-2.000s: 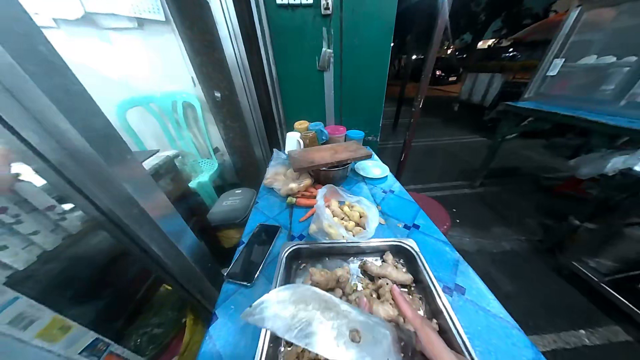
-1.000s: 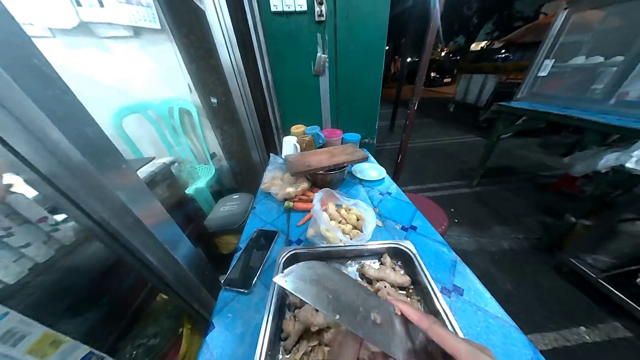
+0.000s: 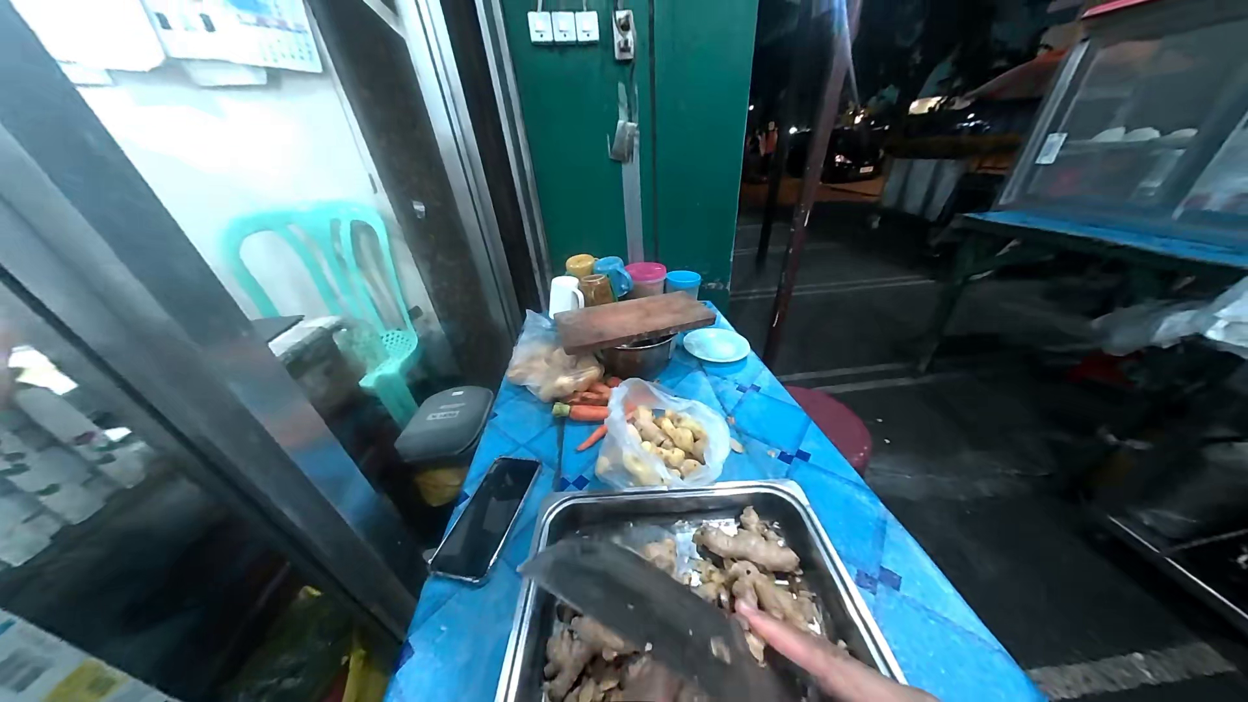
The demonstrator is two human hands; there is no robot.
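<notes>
The broad dark blade of a knife (image 3: 634, 604) slants over a steel tray, its tip at the tray's left rim. From the lower right comes my right hand (image 3: 829, 658), with one finger stretched along the blade; its grip and the handle are mostly cut off by the bottom edge. Below and beside the blade, ginger roots (image 3: 751, 551) and small peelings lie in the steel tray (image 3: 848, 561). My left hand cannot be made out. Just behind the tray stands an open plastic bag (image 3: 717, 444) of pale peeled pieces.
A phone (image 3: 486, 522) lies left of the tray. Farther back are carrots (image 3: 585, 412), another filled plastic bag (image 3: 546, 366), a wooden board (image 3: 634, 322) on a metal bowl (image 3: 639, 359), a light blue plate (image 3: 717, 345) and lidded jars (image 3: 645, 278). A red stool (image 3: 834, 424) stands at the right.
The blade has turned from a bright, flat-on face to a darker, steeper slant. My right hand's finger stays beside it above the tray.
</notes>
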